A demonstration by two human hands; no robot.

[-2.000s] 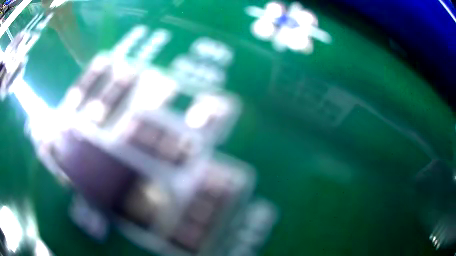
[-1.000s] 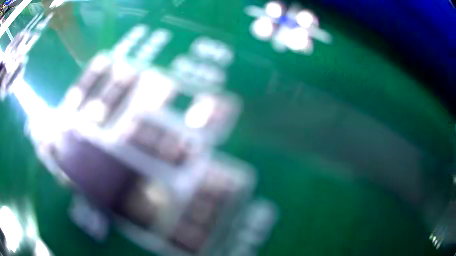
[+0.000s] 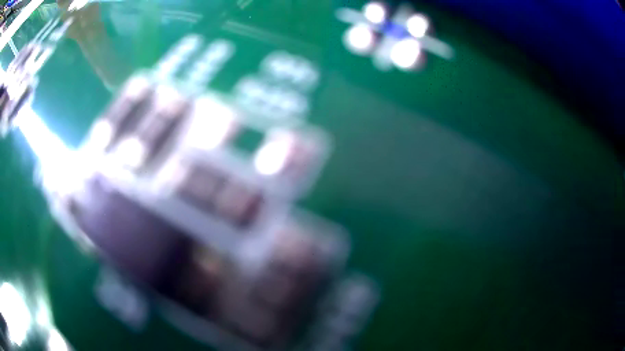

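Note:
A green printed circuit board [image 3: 425,260] fills nearly the whole head view, very close and blurred. White printed outlines surround a cluster of small parts at the left and centre. A dark purple rounded component [image 3: 130,233] sits at the lower left of the cluster. Several bright round solder spots surround a small blue spot [image 3: 395,29] near the top. Neither my left hand nor my right hand is in view. I cannot tell what holds or supports the board.
A blurred deep blue area [image 3: 562,41] lies beyond the board's curved edge at the upper right. Bright glare [image 3: 48,140] covers part of the left side. Small unclear things show at the top left corner.
The faint greyish reflection on the right half of the board has changed shape and spread upward. The lower part of the component cluster looks darker. The board has not visibly moved.

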